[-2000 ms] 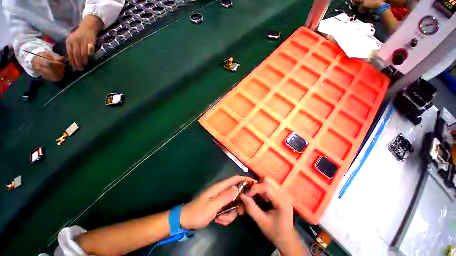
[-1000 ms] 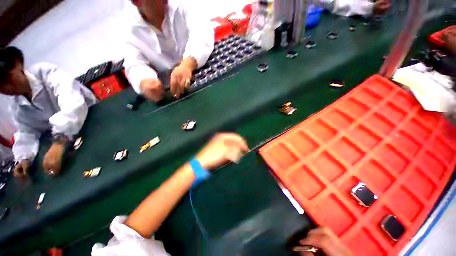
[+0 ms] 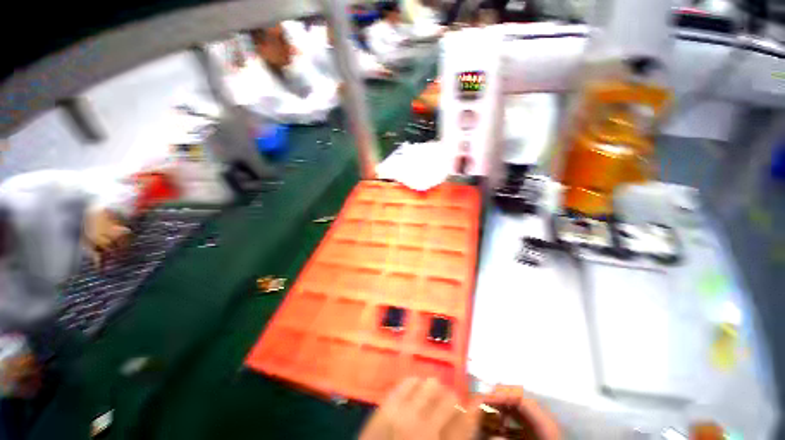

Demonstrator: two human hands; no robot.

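The picture is blurred. My left hand (image 3: 422,411) is at the bottom edge, in front of the tray's near end, its fingers bent. My right hand (image 3: 523,412) is just right of it, partly cut off by the edge, with its fingers around a small gold-and-dark watch unit (image 3: 491,418). Whether my left fingers also touch the unit cannot be told. Two dark watch modules lie in pockets of the red-orange tray (image 3: 353,302), one at the left (image 3: 394,318) and one at the right (image 3: 440,328).
The green conveyor belt (image 3: 225,331) with small parts runs left of the tray. Coworkers in white coats are beyond it. A white press table (image 3: 542,318), fixtures (image 3: 615,238), a gold-orange press cylinder (image 3: 611,155) and a control panel (image 3: 469,112) are at the right.
The view has swung right, bringing the press into sight. My left hand has come back from over the belt to beside my right hand. The two modules remain in the tray.
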